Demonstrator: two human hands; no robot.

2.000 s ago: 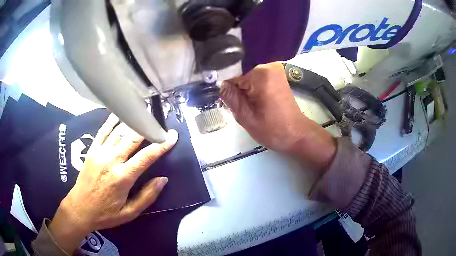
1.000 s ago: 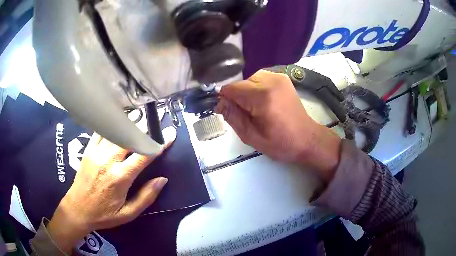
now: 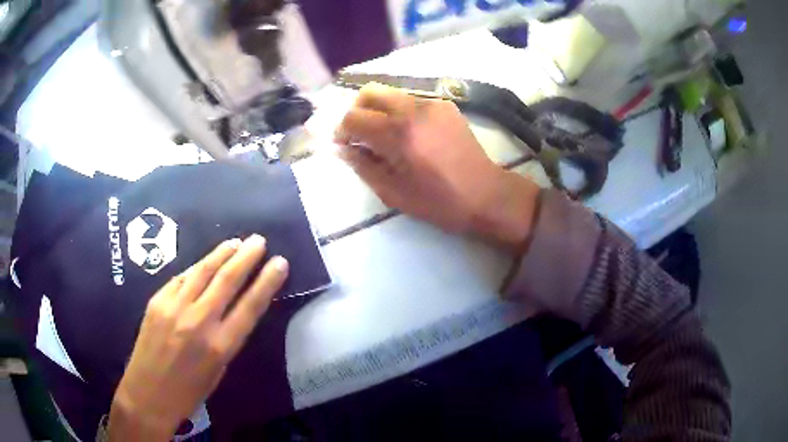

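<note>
A dark navy panel with a white round logo and lettering (image 3: 73,250) lies on the machine table at the left. A smaller plain dark piece (image 3: 298,229) lies beside the logo, its straight edge over the white table. My left hand (image 3: 194,324) lies flat on the dark cloth below the logo, fingers a little apart, holding nothing. My right hand (image 3: 415,155) is at the right of the needle area, fingers bent together and blurred by glare; whether it holds something cannot be told. The presser foot area (image 3: 268,147) is brightly lit and blurred.
The sewing machine head (image 3: 207,52) stands above the cloth, with purple-looking cloth (image 3: 350,30) over its arm. Shears with wrapped handles (image 3: 575,142) lie right of my right hand. A small dark and red tool (image 3: 670,134) lies at the table's right end. A ruler scale (image 3: 406,345) runs along the front edge.
My left hand has moved down, off the needle area, uncovering the logo. My right hand has moved away from the machine face. The view has shifted, and the ribbed knob no longer shows.
</note>
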